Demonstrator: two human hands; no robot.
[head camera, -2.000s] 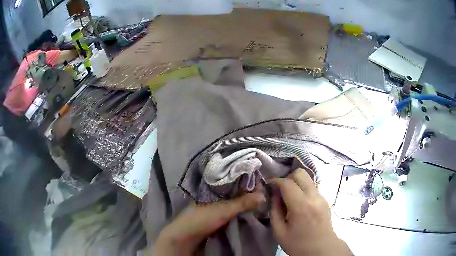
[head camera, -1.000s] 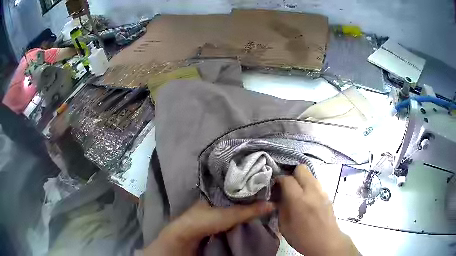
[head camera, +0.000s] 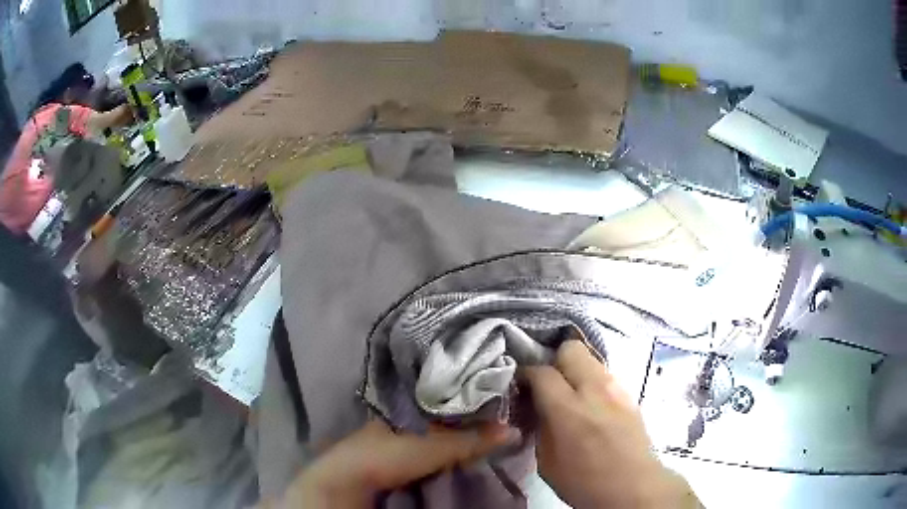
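The grey-beige shell cloth (head camera: 338, 239) lies over the white table, with a dark seam curving around its opening. Inside the curve, striped lining (head camera: 423, 323) surrounds a pale bunched cloth (head camera: 467, 368). My left hand (head camera: 408, 452) lies below the bunch, its fingers pointing right and gripping the cloth edge. My right hand (head camera: 587, 418) is closed on the edge at the bunch's right side. The fingertips of both hands nearly meet; what lies between them is partly hidden. An olive-yellow panel (head camera: 318, 166) shows at the shell's upper left.
The sewing machine (head camera: 845, 288) stands at right, its presser foot (head camera: 721, 383) right of my right hand. A blue hose (head camera: 835, 212) curves over it. Brown cardboard (head camera: 497, 94), a white booklet (head camera: 771, 134) and a beige panel (head camera: 656, 227) lie behind. A person (head camera: 50, 149) sits at far left.
The pale bunch has changed from a loose fold into a rounder, crumpled wad inside the lining. My hands have shifted slightly but stay on the cloth. The whole view has moved a little.
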